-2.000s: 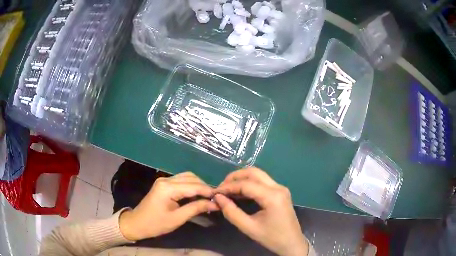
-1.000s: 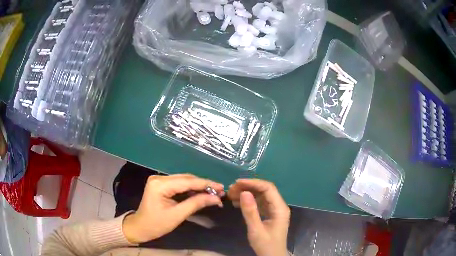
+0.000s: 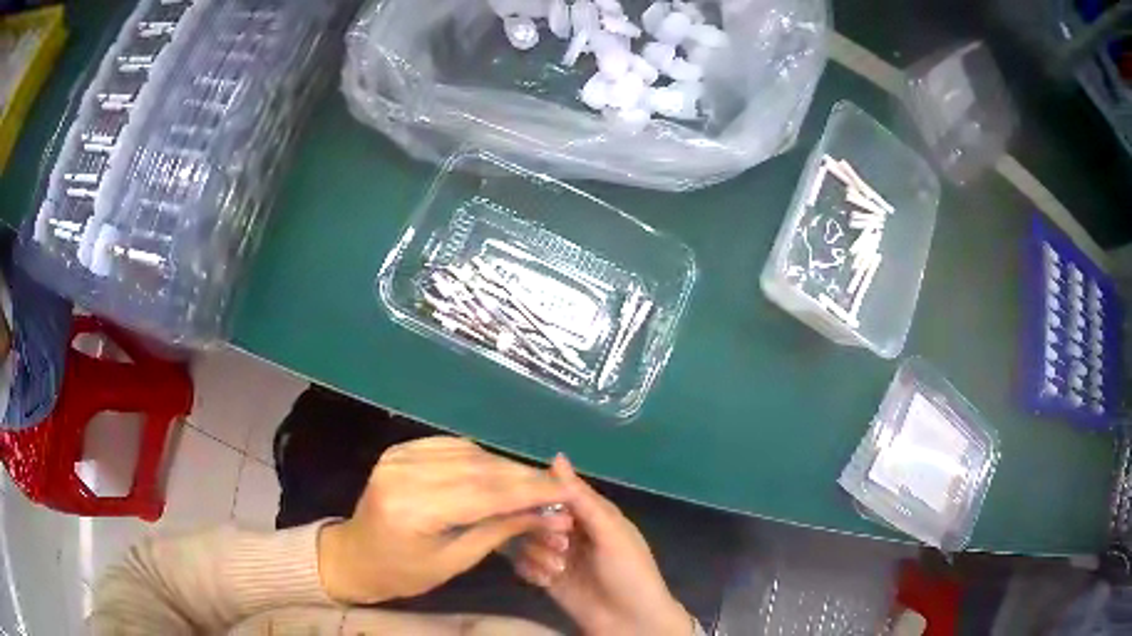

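My left hand (image 3: 428, 516) and my right hand (image 3: 608, 547) are together just off the bench's front edge. My left fingertips pinch a tiny shiny part (image 3: 552, 508); most of it is hidden by the fingers, so I cannot tell its shape. My right hand is turned with its palm toward the left hand and its fingers curled below the part; I cannot tell if it grips anything. Behind the hands, the clear parts tray (image 3: 670, 360) holds a loose pile of slim rods (image 3: 497, 326).
Plastic bag with white caps (image 3: 397, 112) at the back. Blister trays (image 3: 236, 162) at left. Translucent parts box with white sleeves (image 3: 912, 267), small clear box (image 3: 925, 454) and blue tray (image 3: 1070, 326) at right. Empty clear container (image 3: 962, 112) far right. Red stool (image 3: 149, 422) lower left.
My right hand has moved from a little apart to against my left fingertips, and has turned over. My left hand has tilted, covering more of the small part. The view has shifted slightly.
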